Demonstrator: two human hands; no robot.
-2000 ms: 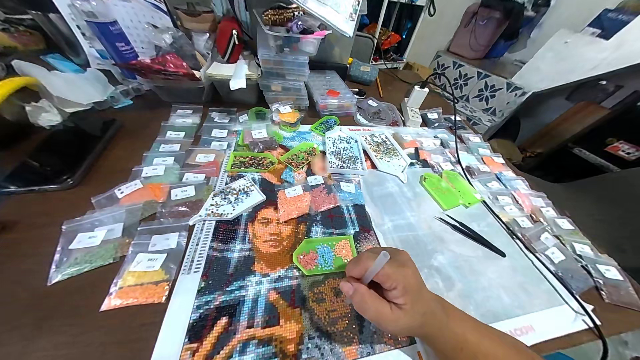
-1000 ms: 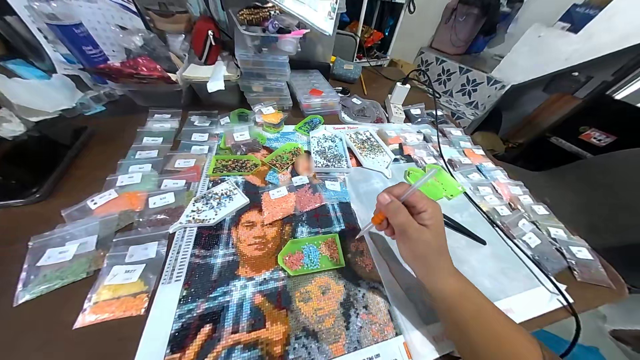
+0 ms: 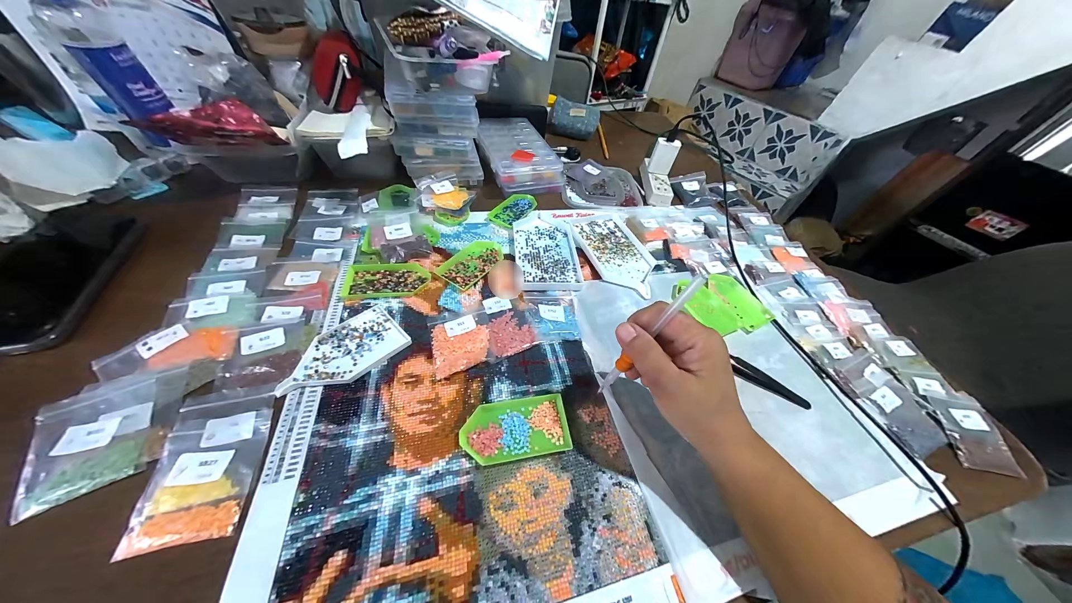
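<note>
My right hand [image 3: 682,368] holds a clear diamond painting pen with an orange grip [image 3: 624,362], its tip low at the edge of the peeled-back cover sheet. Below and left of it lies the diamond painting canvas [image 3: 394,519], largely covered with coloured drills. On the canvas sits a green tray [image 3: 517,429] with pink, blue and peach drills in separate heaps. Small bags of orange [image 3: 461,345] and pink drills [image 3: 511,333] lie above that tray. Black tweezers [image 3: 770,383] rest on the cover sheet [image 3: 804,427], just right of my hand. My left hand is out of view.
Labelled drill bags [image 3: 201,477] line the left side, and more bags [image 3: 888,398] the right. White trays [image 3: 546,254] and green trays [image 3: 387,281] of drills stand at the canvas top. A black cable [image 3: 808,360] crosses the right side. Stacked plastic boxes [image 3: 435,126] stand behind.
My right hand has moved from over the canvas beside the green tray, up and to the right, with the pen in it. The cover sheet's near edge lies differently, and more of the canvas shows.
</note>
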